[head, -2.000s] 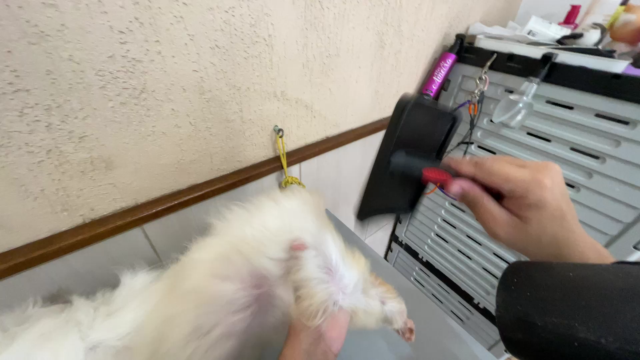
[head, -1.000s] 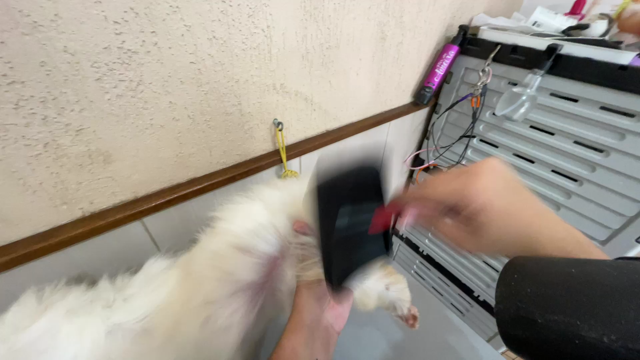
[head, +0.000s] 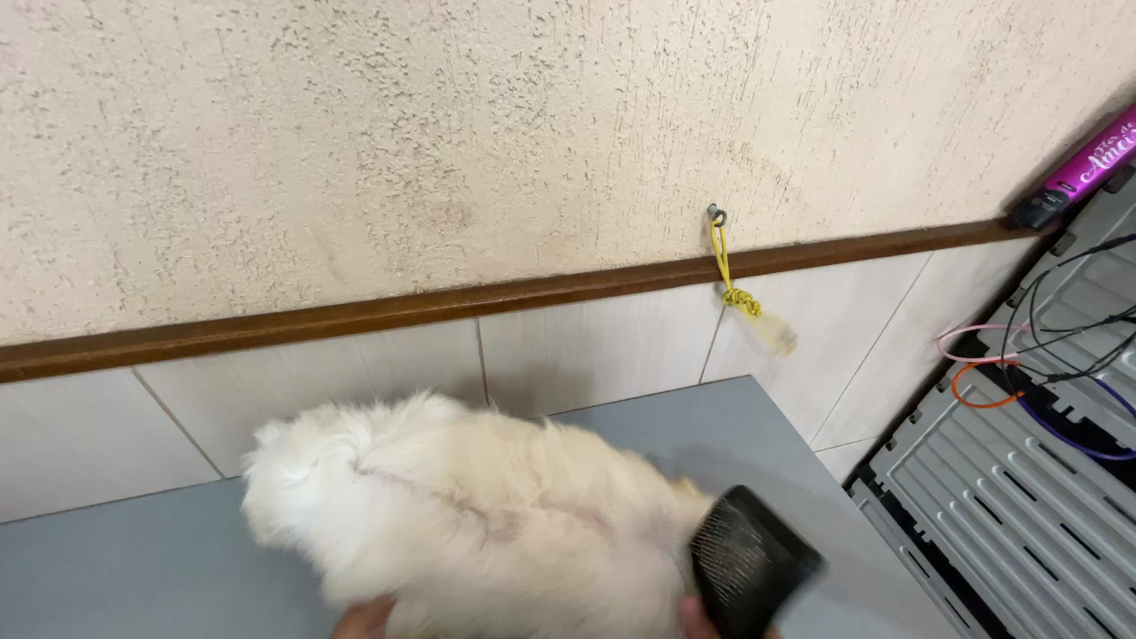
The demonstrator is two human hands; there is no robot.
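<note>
A small dog with fluffy white and cream fur is on the grey table, blurred by motion. At the bottom edge, part of my left hand touches the dog's near side; most of its fingers are out of view. My right hand shows only in small parts around the lower end of a black slicker brush. The brush's pin side faces the dog's body at its right end. Its handle is below the frame.
Behind the table are a textured wall, a brown wooden rail and pale tiles. A knotted yellow cord hangs from a wall hook. At right are a purple canister, coloured loops and a grey slatted plastic panel.
The dog has shifted on the table, and its raised leg, held in my left hand before, is no longer visible. My right hand has moved lower with the brush. The view has swung left.
</note>
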